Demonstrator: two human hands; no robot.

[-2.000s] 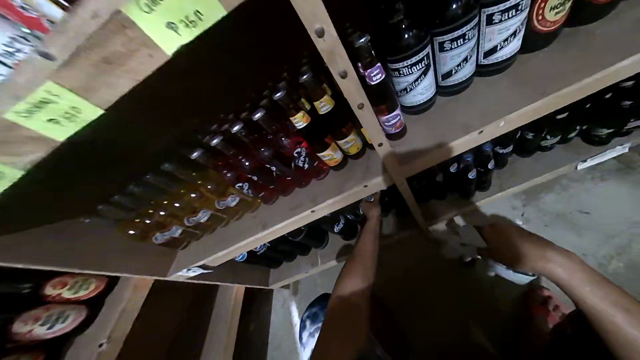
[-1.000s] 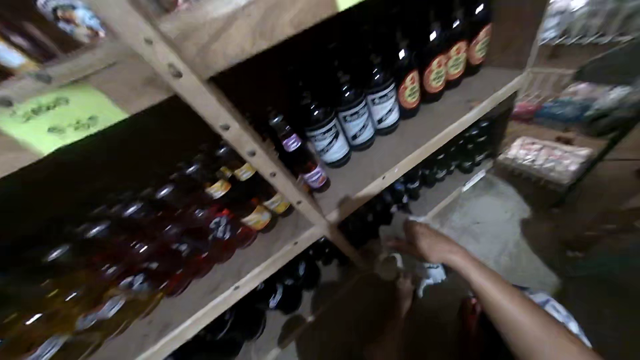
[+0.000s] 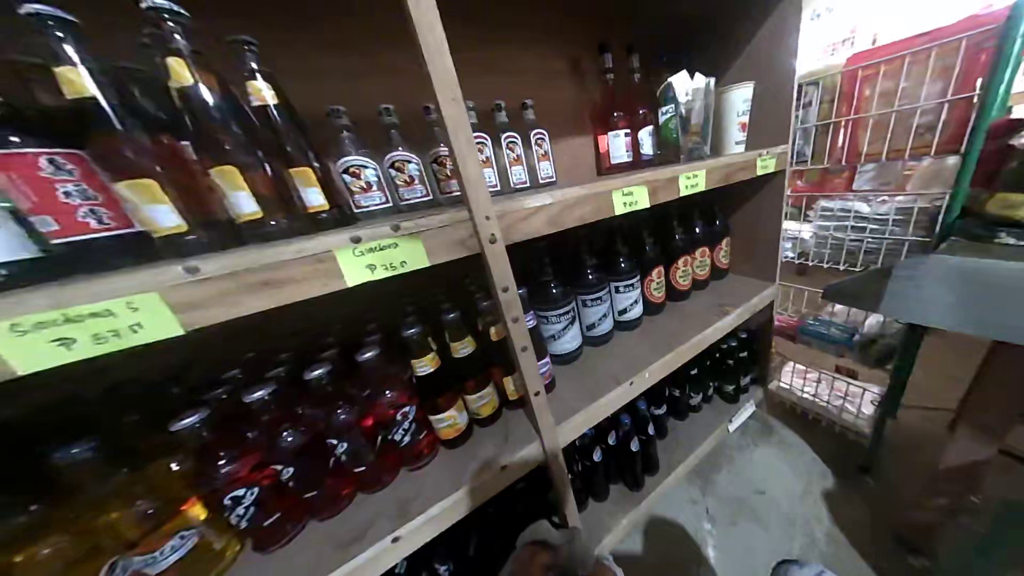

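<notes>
At the bottom edge, part of a hand (image 3: pixel 540 556) shows beside pale cloth-like material (image 3: pixel 604 565), close to the foot of the wooden upright (image 3: pixel 524 360). Which hand it is, and its grip, cannot be told. Nearest to it are dark bottles (image 3: pixel 628 452) on the lowest shelf. The middle shelf holds red-liquid bottles (image 3: pixel 400 424), yellow-labelled brown bottles (image 3: pixel 448 400), San Miguel bottles (image 3: pixel 594 308) and bottles with orange-red labels (image 3: pixel 680 268). Small clear bottles (image 3: pixel 404 172), red bottles (image 3: pixel 614 136) and a white tub (image 3: pixel 734 116) stand on the upper shelf.
Green-yellow price cards (image 3: pixel 382 259) hang on the upper shelf's front edge. Wire baskets (image 3: pixel 872 120) with packaged goods stand at the right, beside a grey-topped table (image 3: pixel 960 284) with a green post. Concrete floor (image 3: pixel 744 488) lies below the shelves.
The view has swung up sharply, bringing the upper shelf and wire baskets into sight. Both forearms were visible earlier, with pale cloth at the right hand; now only part of a hand remains at the bottom.
</notes>
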